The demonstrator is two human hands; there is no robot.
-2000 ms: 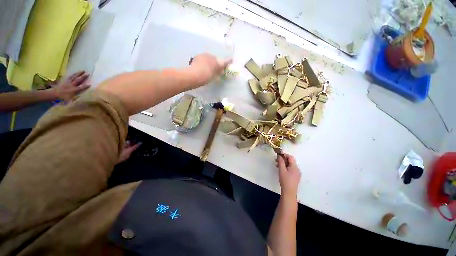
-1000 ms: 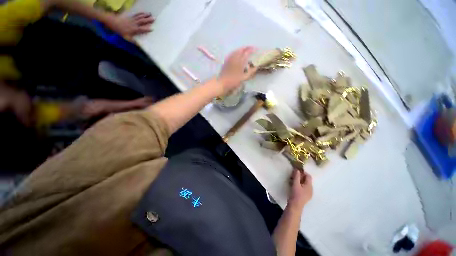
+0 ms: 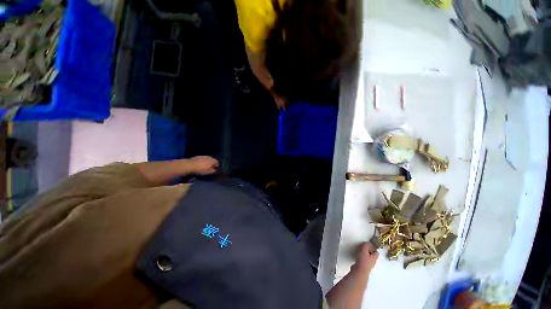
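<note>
Strap tabs with gold hooks (image 3: 423,226) lie in a loose heap on the white table. My right hand (image 3: 365,256) is at the heap's near edge, its fingertips closed on one khaki strap tab (image 3: 375,240). My left hand (image 3: 204,165) is away from the table, over the dark space at left. Its fingers look curled and nothing shows in it, but it is too small and blurred to tell its grip. A small bunch of tabs (image 3: 432,156) lies beside the clear wrapped roll (image 3: 394,146). The hammer (image 3: 377,177) lies between roll and heap.
A blue crate (image 3: 84,60) full of tan pieces stands at upper left. Another blue container (image 3: 307,130) is low beside the table. A person in yellow (image 3: 257,27) bends there. Two pinkish sticks (image 3: 389,97) and grey-olive pieces (image 3: 513,48) lie on the table; a blue tray (image 3: 452,293) is at the bottom.
The view has swung left, bringing in the crate. My left hand has left the tab bunch on the table and moved out beyond the table edge. My right hand stays at the heap.
</note>
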